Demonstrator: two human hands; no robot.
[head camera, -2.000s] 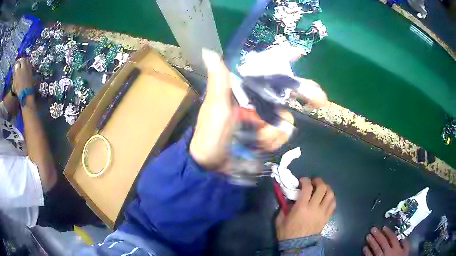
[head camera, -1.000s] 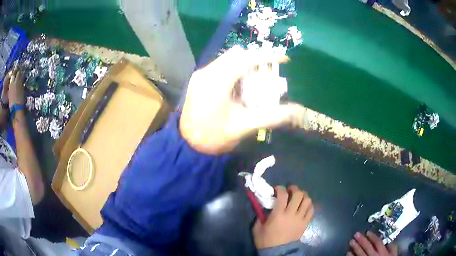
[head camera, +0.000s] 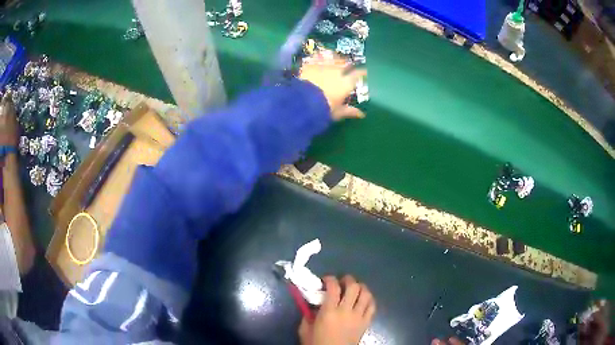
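My left hand (head camera: 335, 84), in a blue sleeve, reaches across the green belt at the near end of a pile of wired board assemblies (head camera: 349, 46). Its fingers look spread, with a white part beside the fingertips; I cannot tell whether they touch or hold it. My right hand (head camera: 344, 311) is low in the view at the dark bench, closed around red-handled cutters (head camera: 301, 301). White wrapping (head camera: 307, 273) on the cutters sticks up, and the metal tip points up and left.
A cardboard tray (head camera: 138, 158) with a pale ring and dark stick lies left, partly behind my sleeve. A grey post (head camera: 182, 54) and bluish bar (head camera: 300, 34) stand beyond. Two assemblies (head camera: 510, 185) lie right on the belt. A white scrap (head camera: 502, 317) lies near another person's fingers.
My left hand has moved from close in front of the camera out over the belt, and the white thing at its fingers there is gone from close view. My right hand still holds the cutters.
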